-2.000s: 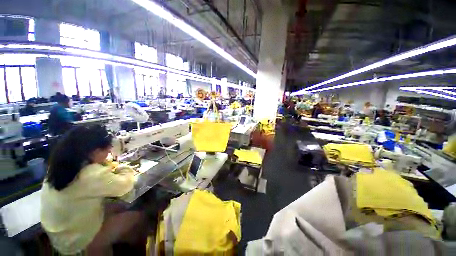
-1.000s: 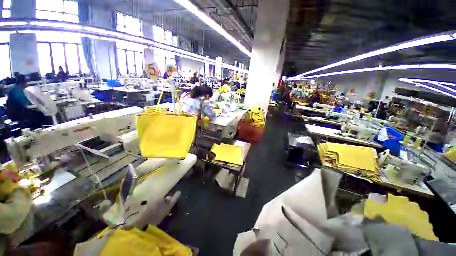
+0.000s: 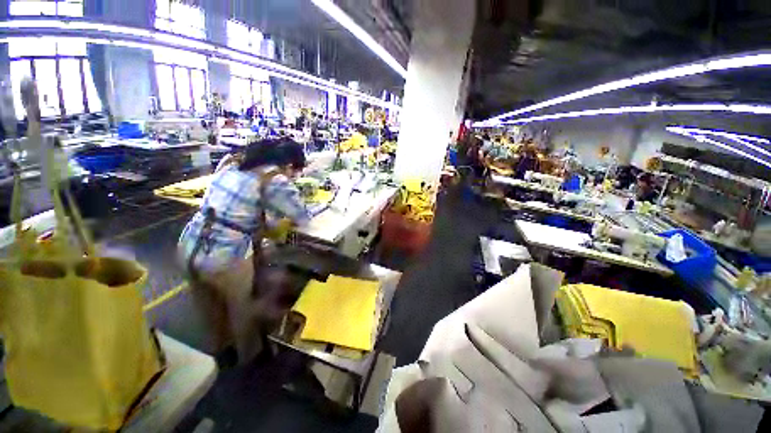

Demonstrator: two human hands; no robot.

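Observation:
A large armful of grey-beige bag panels (image 3: 494, 359) fills the lower middle and lower right, close to the camera. The panels are floppy and folded, with pointed edges sticking up. A blurred brownish patch shows at the bundle's lower left and another near its middle; I cannot tell whether either is part of my hands. Neither hand can be made out clearly. A stack of yellow panels (image 3: 634, 321) lies behind the bundle on the right.
A yellow tote bag (image 3: 80, 338) stands on a white table at the left. A person in a checked shirt (image 3: 232, 220) bends over a table ahead. Yellow panels (image 3: 338, 313) lie on a small stand beside the dark aisle (image 3: 440, 254). A blue bin (image 3: 683, 254) is at the right.
The view has moved forward past the seated person in yellow. The tote bag is now nearer at the left, and the small stand is closer. The grey-beige bundle stays in front of me.

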